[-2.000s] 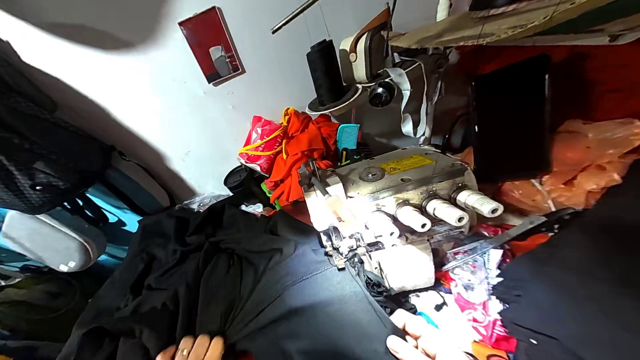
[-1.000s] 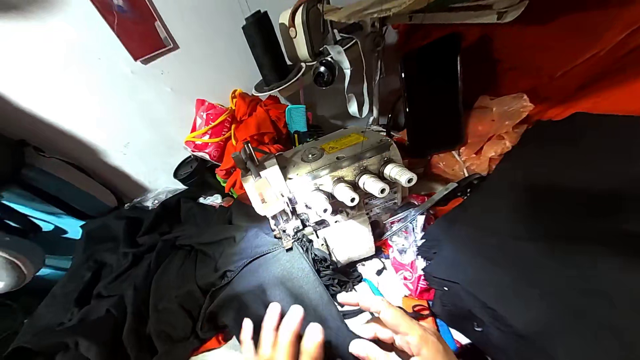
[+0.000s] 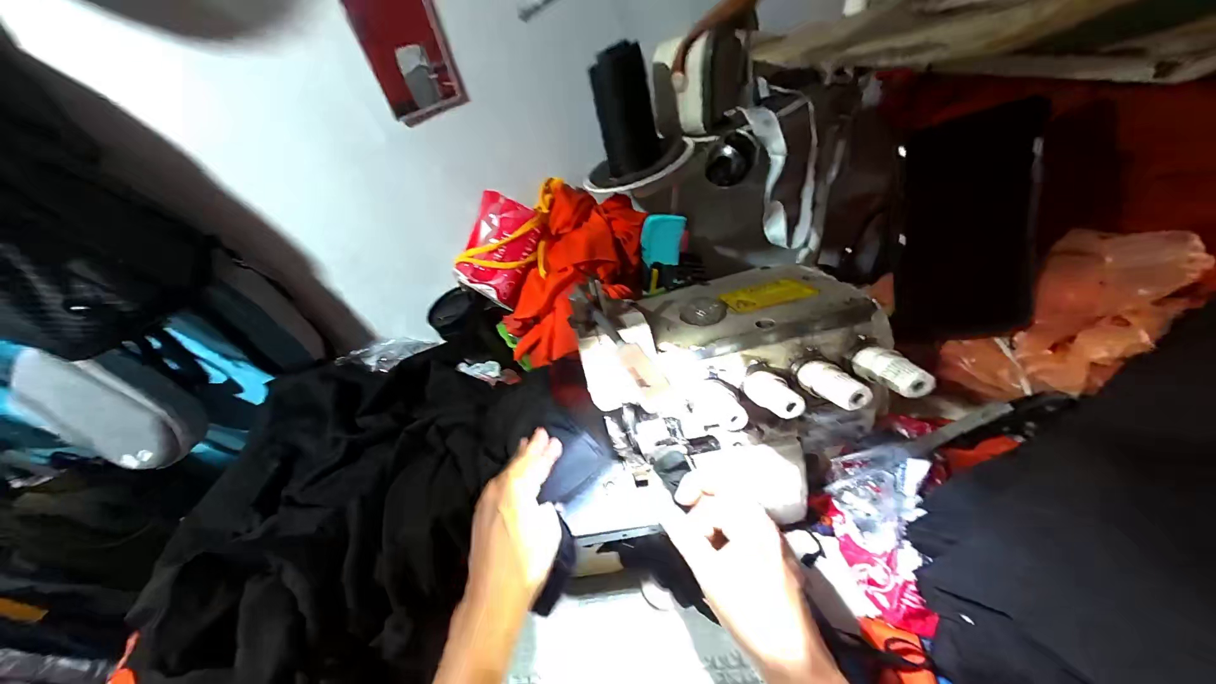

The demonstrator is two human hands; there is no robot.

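Note:
An overlock sewing machine (image 3: 760, 323) with white tension dials stands at the centre, its needle area brightly lit. My left hand (image 3: 518, 513) rests against black fabric (image 3: 380, 456) just left of the machine's metal plate; whether its fingers pinch the cloth is unclear. My right hand (image 3: 731, 541) is at the front of the plate, fingertips by the presser area next to a small dark piece; glare hides what they hold. The black fabric is heaped from the plate out to the left. A cone of black thread (image 3: 625, 109) stands behind the machine.
Orange-red cloth (image 3: 579, 247) and a pink packet (image 3: 499, 237) lie behind the machine. Scissors (image 3: 988, 423) and fabric scraps (image 3: 883, 560) are at its right, beside more black cloth (image 3: 1073, 541). A dark flat panel (image 3: 969, 218) stands behind. Bags (image 3: 104, 399) sit at the left.
Both hands have moved from the cloth in front of the machine up to its plate. The black cloth that covered the front has shifted left, and the plate and the machine's base now show.

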